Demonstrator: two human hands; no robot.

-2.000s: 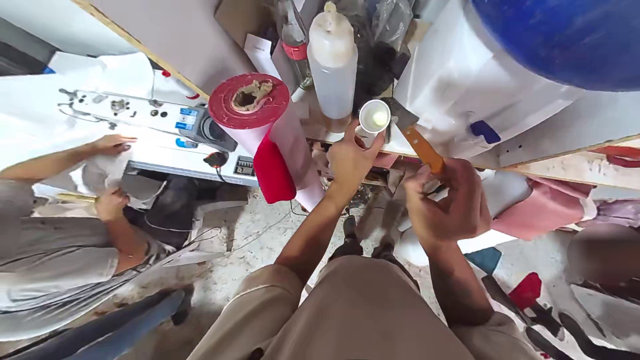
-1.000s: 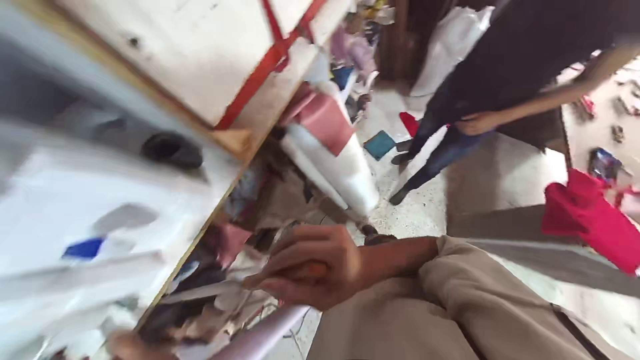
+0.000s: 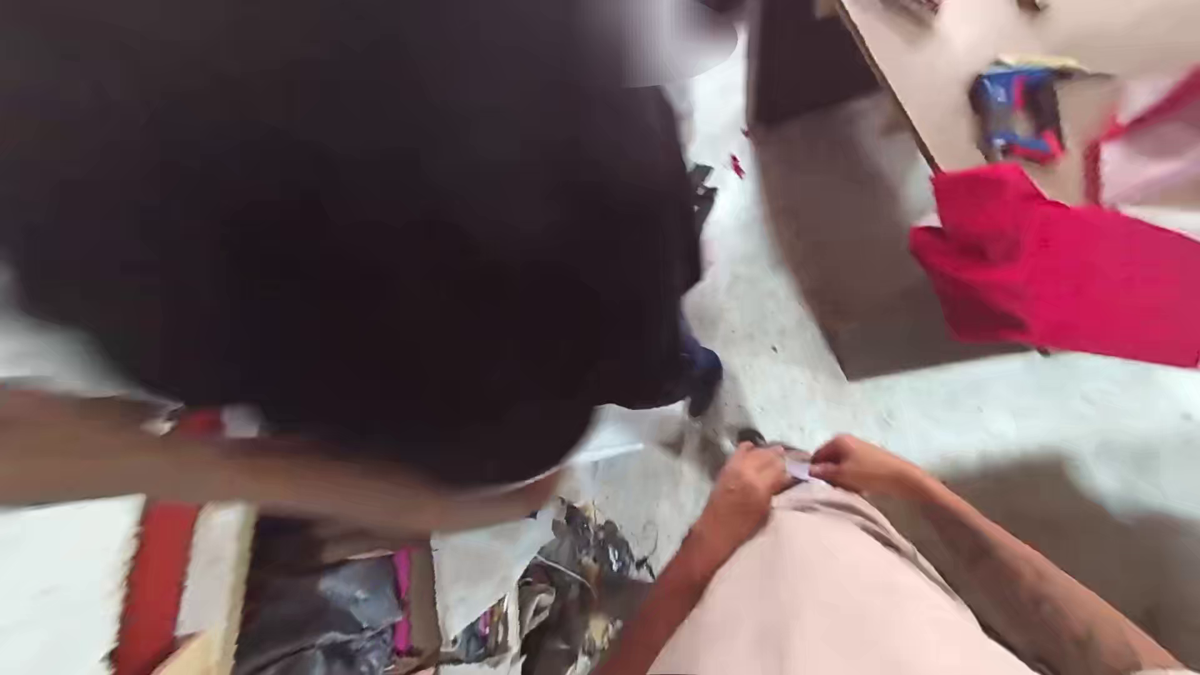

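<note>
Low in the head view, my left hand (image 3: 750, 476) and my right hand (image 3: 858, 464) are close together in front of my beige clothing (image 3: 806, 581). A small pale lilac-white thing (image 3: 799, 468) shows between them, its kind too blurred to tell. The fingers of my right hand pinch its right side. My left hand's fingers are curled at its left side; whether they grip it cannot be seen.
A person in a dark top (image 3: 375, 225) stands very close on the left, one forearm (image 3: 281, 478) reaching across. Red fabric (image 3: 1078, 272) hangs over a table edge at right, near a blue and red object (image 3: 1017, 111). Scraps (image 3: 591, 553) lie below.
The view has swung far round. Two seconds ago my left hand held a small white cup and my right an orange-handled tool; neither shows clearly now. My hands have come together.
</note>
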